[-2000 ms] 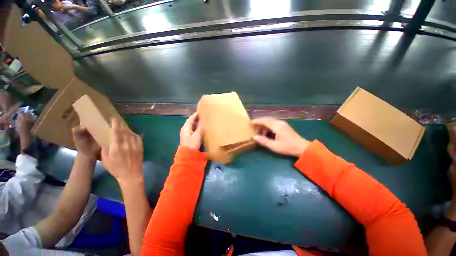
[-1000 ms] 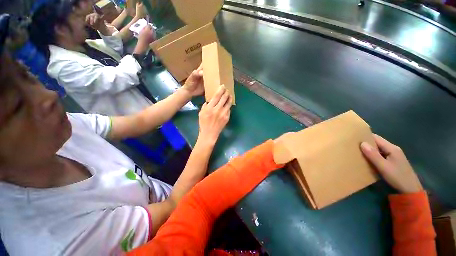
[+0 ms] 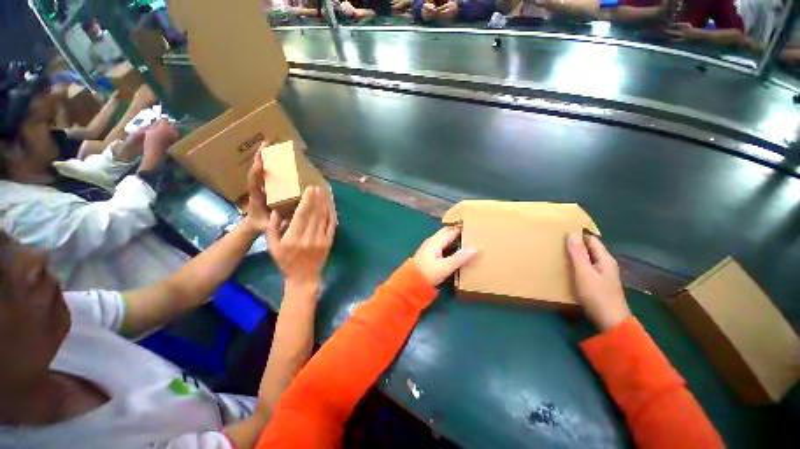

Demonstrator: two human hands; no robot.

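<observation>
A plain brown mailer box is held between my two hands above the green bench, its broad panel facing me. A flap with rounded corners stands out along its far edge. My left hand grips the box's left end, thumb on the panel. My right hand holds the right end, fingers over the panel's edge. The box's contents are hidden.
A closed brown box lies on the bench ledge at right. At left, a neighbour's hands hold a small box before a larger printed carton. The conveyor belt runs beyond; people sit across it.
The view has swung back right from the neighbour. The box has turned so its flap edge faces away, and my left hand now shows at its left end. The closed box at right shows again.
</observation>
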